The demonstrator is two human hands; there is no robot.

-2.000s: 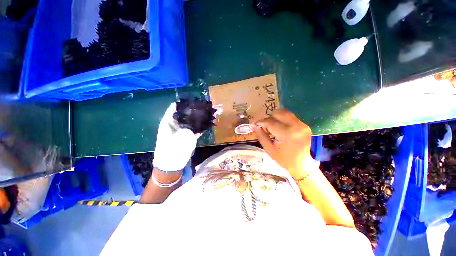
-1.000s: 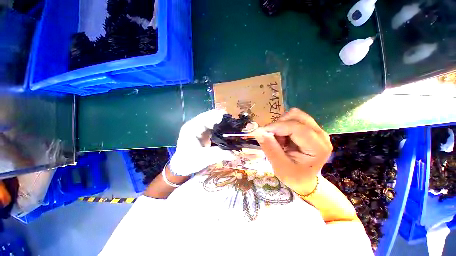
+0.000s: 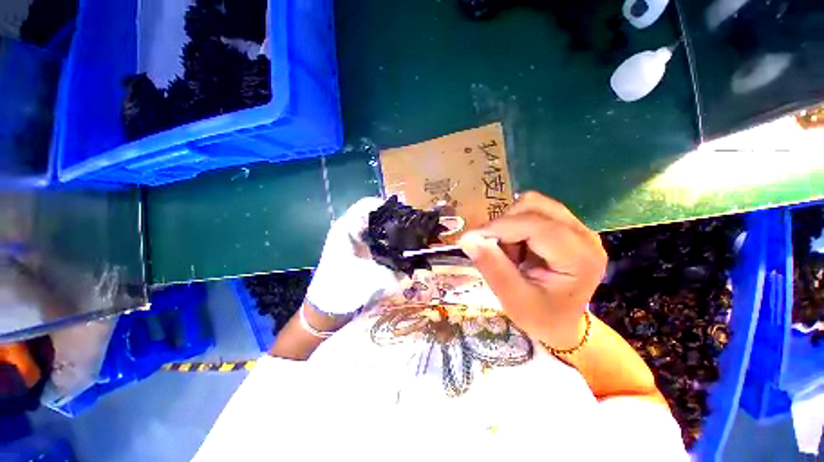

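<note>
My left hand (image 3: 341, 262), in a white knit glove, holds a black spiky flower head (image 3: 397, 230) near my chest, tilted towards the right. My bare right hand (image 3: 540, 262) pinches a thin white stick (image 3: 435, 250) between thumb and fingertips. The stick's far end lies at the flower head's lower right side; I cannot tell whether it touches. Behind them a tan cardboard pad (image 3: 443, 171) with handwriting lies on the green table. A white oval of glue (image 3: 451, 224) shows on its lower part.
A blue tote (image 3: 312, 81) with black spiky heads stands on the table at upper left. Two white squeeze bottles (image 3: 640, 75) lie at upper right, near a dark pile (image 3: 578, 41). Dark pieces (image 3: 669, 298) fill a blue bin below the table edge at right.
My left hand has brought the flower head from the pad's left side towards my chest. My right hand has moved the stick from the glue oval to the flower head.
</note>
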